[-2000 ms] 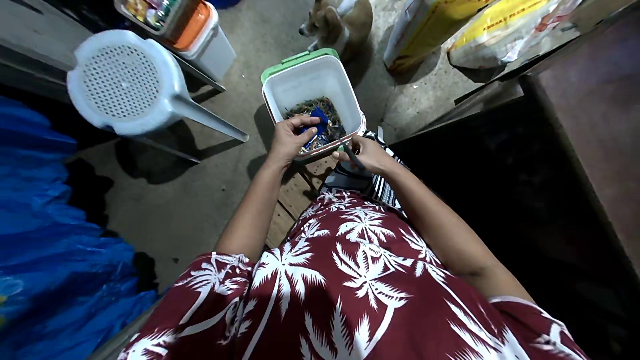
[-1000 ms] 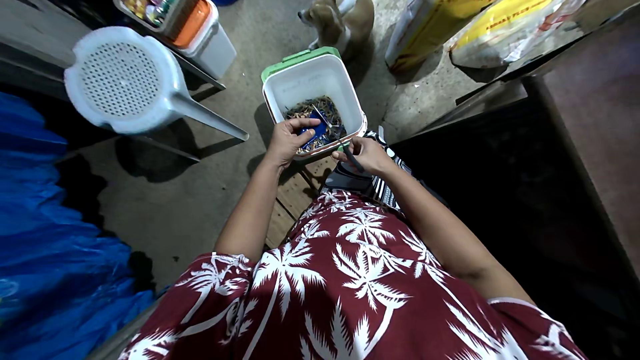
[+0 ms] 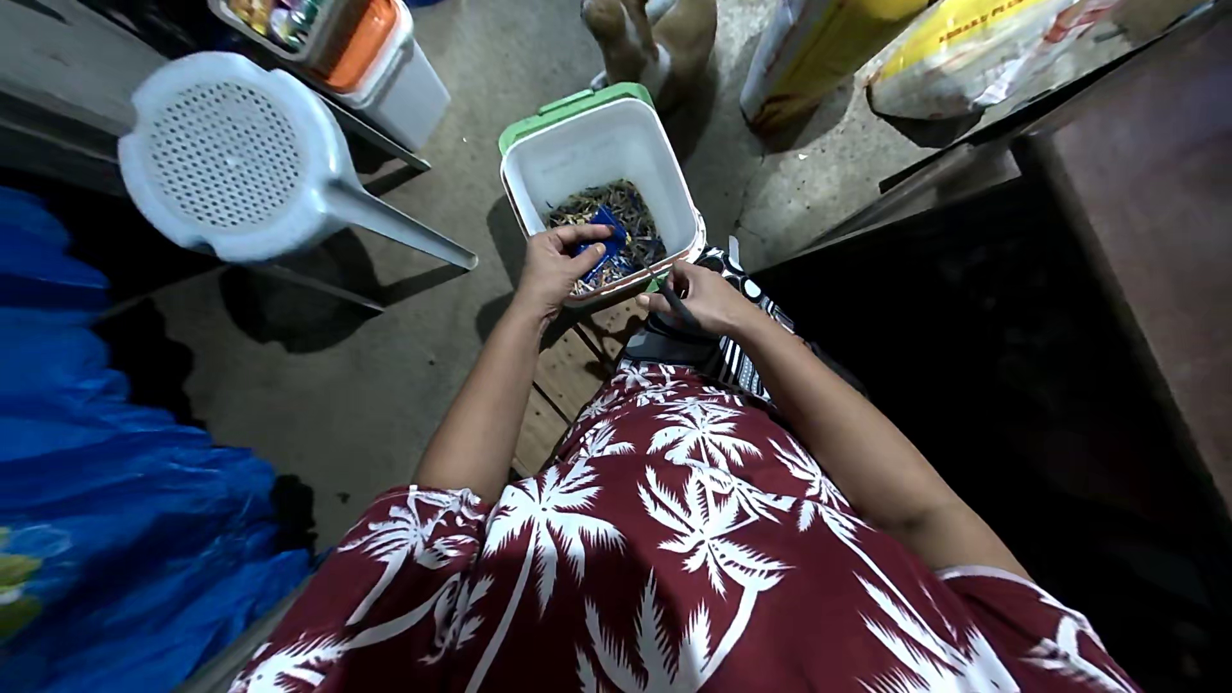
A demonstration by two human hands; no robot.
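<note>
My left hand (image 3: 563, 265) pinches a blue piece of wrapper or plastic (image 3: 604, 234) between thumb and fingers, over the near left part of a white bin with a green rim (image 3: 582, 159). Small shredded scraps (image 3: 630, 207) cover the bin's bottom. At the near right corner of the bin, my right hand (image 3: 698, 298) is closed around scissors (image 3: 676, 300) with dark and green parts. Their blades are too small to make out clearly, and the fingers hide part of the handles.
A white plastic stool (image 3: 223, 154) stands at the left, near a blue tarpaulin (image 3: 115, 462). A dog (image 3: 664, 43) is just beyond the bin. Yellow and white sacks (image 3: 828, 58) lie at the upper right, and a dark wooden furniture edge (image 3: 1136, 192) runs along the right.
The dog's head, seen at the left of its body earlier, has moved. My hands stay in about the same places, with the blue piece still in my left hand.
</note>
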